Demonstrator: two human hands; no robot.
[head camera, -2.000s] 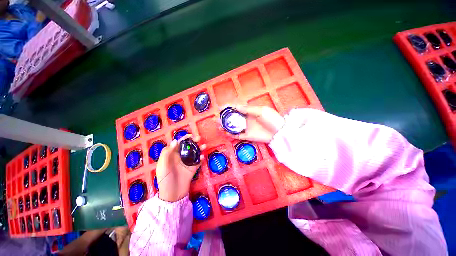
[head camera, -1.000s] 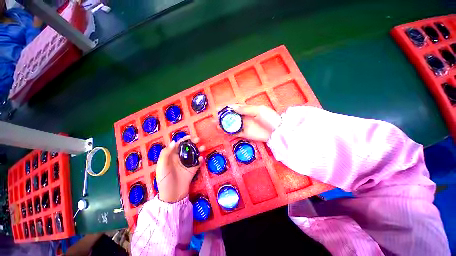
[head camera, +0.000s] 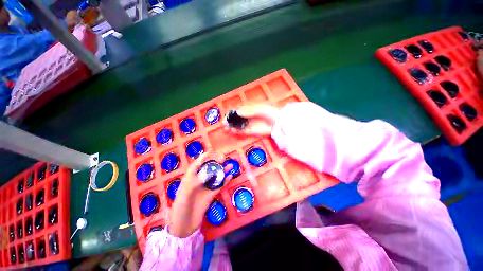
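The red-orange foam tray (head camera: 273, 182) lies in front of me, partly filled with round watch heads, most lit blue. My left hand (head camera: 189, 198) holds a watch head (head camera: 212, 174) above the tray's middle; its face is turned up and looks pale and shiny. My right hand (head camera: 258, 119) holds another watch head (head camera: 236, 120) above the tray's upper middle; it looks dark and is blurred. A pale-faced watch (head camera: 212, 115) sits in a back-row pocket. Several pockets at the right side are bare. My left hand hides part of the lower rows.
Red trays with dark watches lie at the right (head camera: 418, 90) and left (head camera: 63, 211). A yellow-white ring (head camera: 104, 175) lies by a metal post (head camera: 47, 145). Stacked pinkish trays (head camera: 50, 69) and a person in blue (head camera: 26, 50) are at upper left. Part of a hand shows at the right edge.
The watch in my right hand has gone from a bright face to a dark look. The one in my left hand has changed from dark to pale and sits slightly further right. The view has shifted.
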